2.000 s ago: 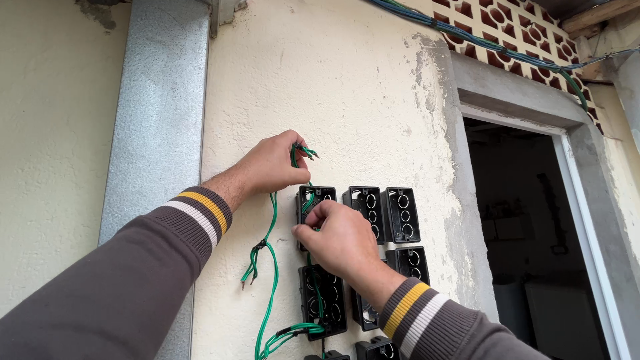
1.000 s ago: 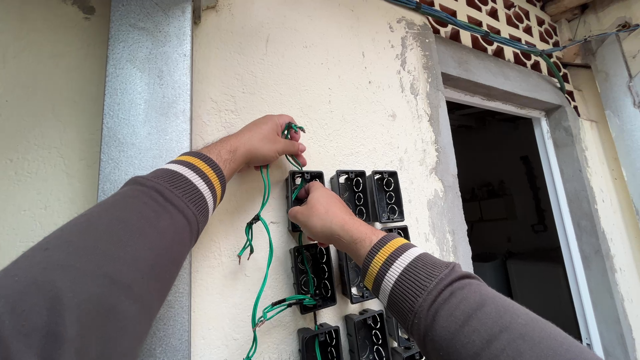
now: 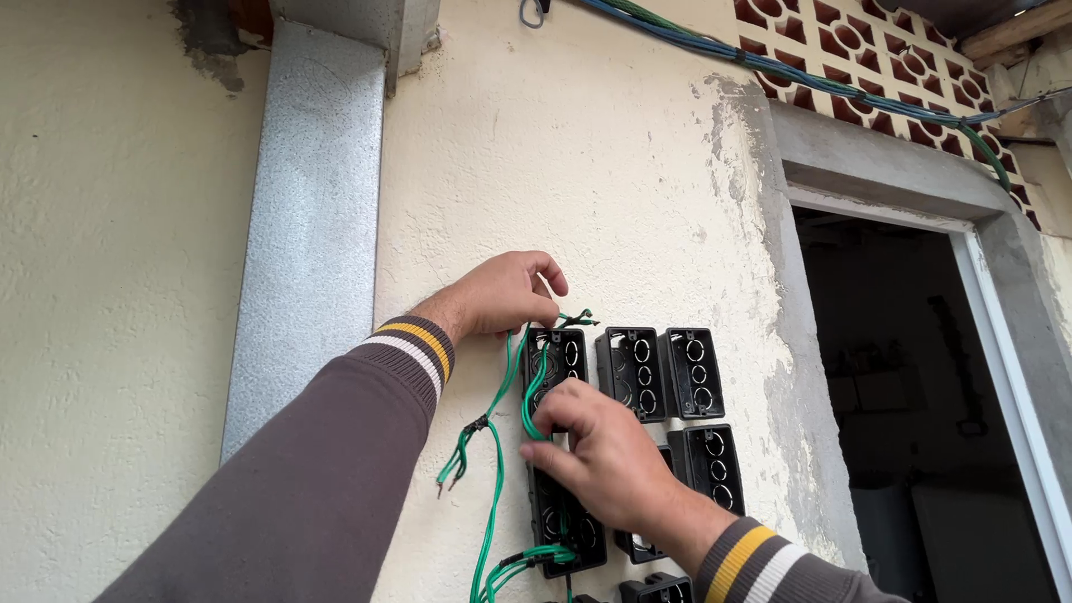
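Note:
Several black plastic electrical boxes are fixed to the wall, and green wires run at the left column. My left hand is at the top edge of the upper left box, its fingers bent around green wire; taped wire ends stick out to its right. My right hand is in front of that box's lower part, thumb and forefinger at a green wire loop. A taped bundle of green wires with bare copper tips hangs left of the boxes. More green wires enter the lower left box.
A galvanized metal duct runs down the wall at left. Blue and green cables cross the upper right above a doorway with a white frame. More black boxes sit to the right of the left column.
My right hand has moved down from inside the upper left box to its lower part. A wire loop shows there now. The fingers of my left hand have loosened around the wire ends.

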